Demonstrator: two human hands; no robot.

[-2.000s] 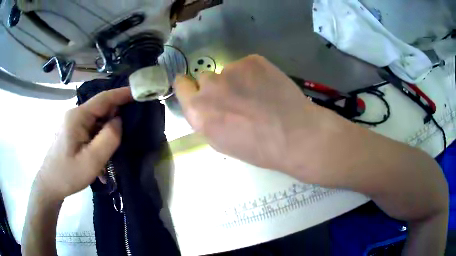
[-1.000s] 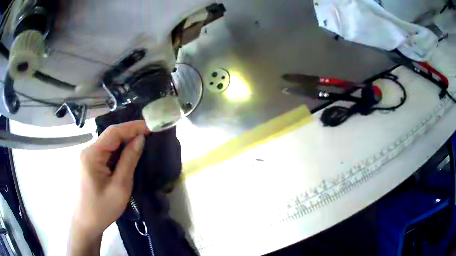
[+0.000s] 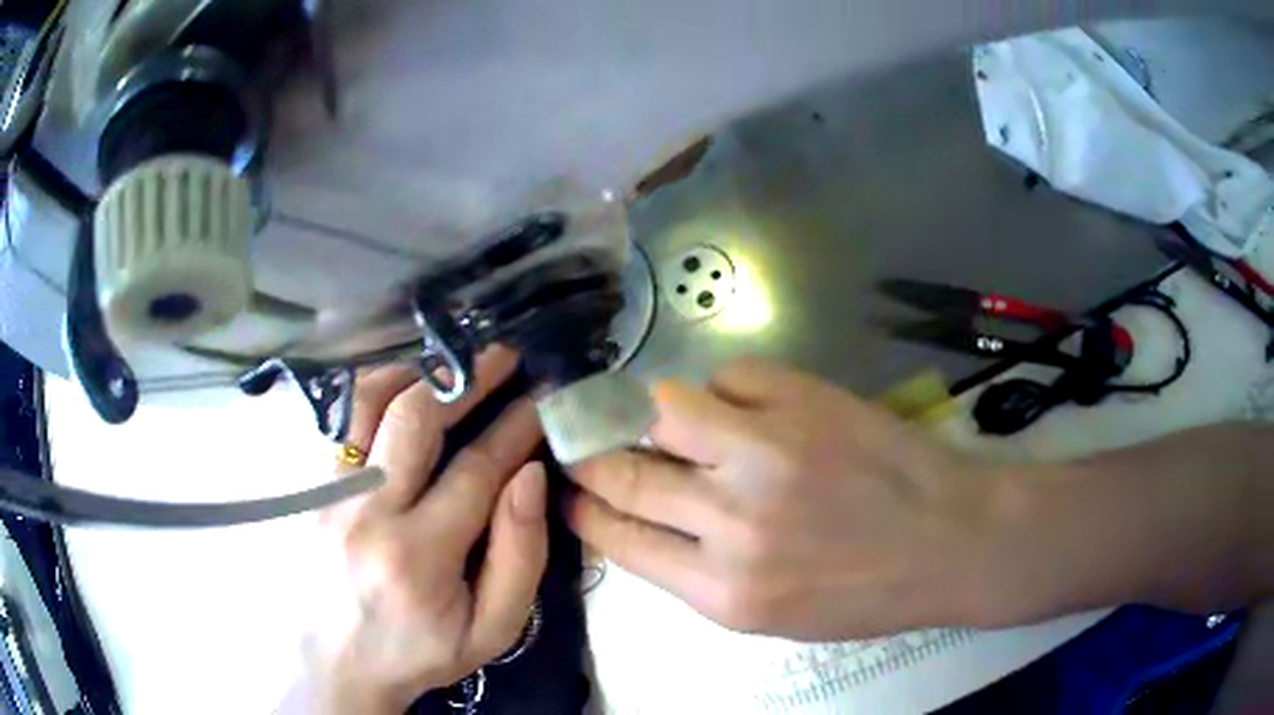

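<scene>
A dark fabric strip (image 3: 556,645) runs from the bottom of the picture up to the needle area, with a silver zipper pull (image 3: 477,687) near its lower end. My left hand (image 3: 444,538) has its fingers and thumb on the strip, left of the off-white cylindrical part (image 3: 594,416). A yellow ring shows on one finger. My right hand (image 3: 817,510) is on the right of that part, fingertips touching it and the strip's right edge; its grip cannot be told. The presser foot area (image 3: 566,314) is dark, and the needle point is hidden.
The off-white machine head (image 3: 461,126) fills the upper left, with a ribbed knob (image 3: 175,245) and wire thread guides (image 3: 444,366). Red-and-black snips (image 3: 999,324) with a cord lie on the right, below a white cloth (image 3: 1104,133). Yellow tape (image 3: 919,397) is mostly covered by my right hand.
My right hand, out of view one second ago, is back beside the cylindrical part. My left hand lies flatter, its fingers further under the machine head. The view has shifted, so the machine appears larger.
</scene>
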